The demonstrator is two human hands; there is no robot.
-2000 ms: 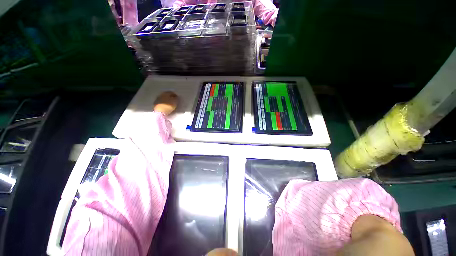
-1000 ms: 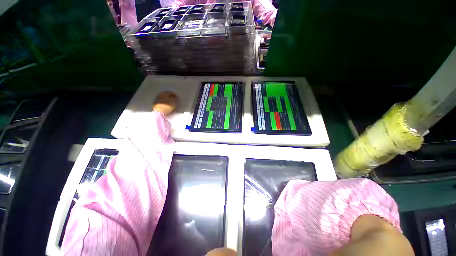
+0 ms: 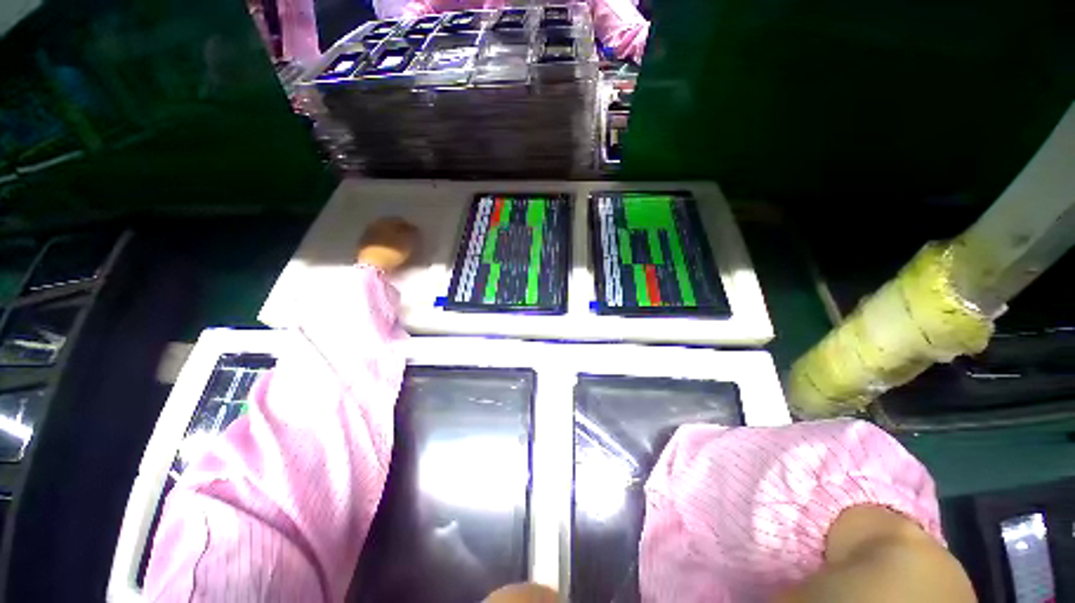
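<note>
My left hand (image 3: pixel 387 244) rests on the left part of the far foam tray (image 3: pixel 309 265); it is small, rounded and shadowed, its fingers not clear. My right hand (image 3: pixel 892 556) shows as skin beyond the pink cuff at the lower right, cut off by the bottom edge. A bit of skin also shows at the bottom centre. Two lit display units (image 3: pixel 512 253) (image 3: pixel 658 253) with green and red bars lie in the far tray. Unlit black units (image 3: pixel 466 471) (image 3: pixel 607 471) lie in the near foam tray (image 3: pixel 551 471). My left sleeve partly covers another unit (image 3: pixel 224 401).
A stack of clear blister trays (image 3: pixel 460 118) stands behind the foam trays, with a person's pink sleeve (image 3: pixel 619 26) beyond it. Dark green partitions flank it. A yellow-wrapped post (image 3: pixel 890 330) leans at the right. Dark trays (image 3: pixel 41 336) lie at the left and a small lit device (image 3: pixel 1028 554) at the lower right.
The view has shifted very slightly. The hands, sleeves and display units keep their places.
</note>
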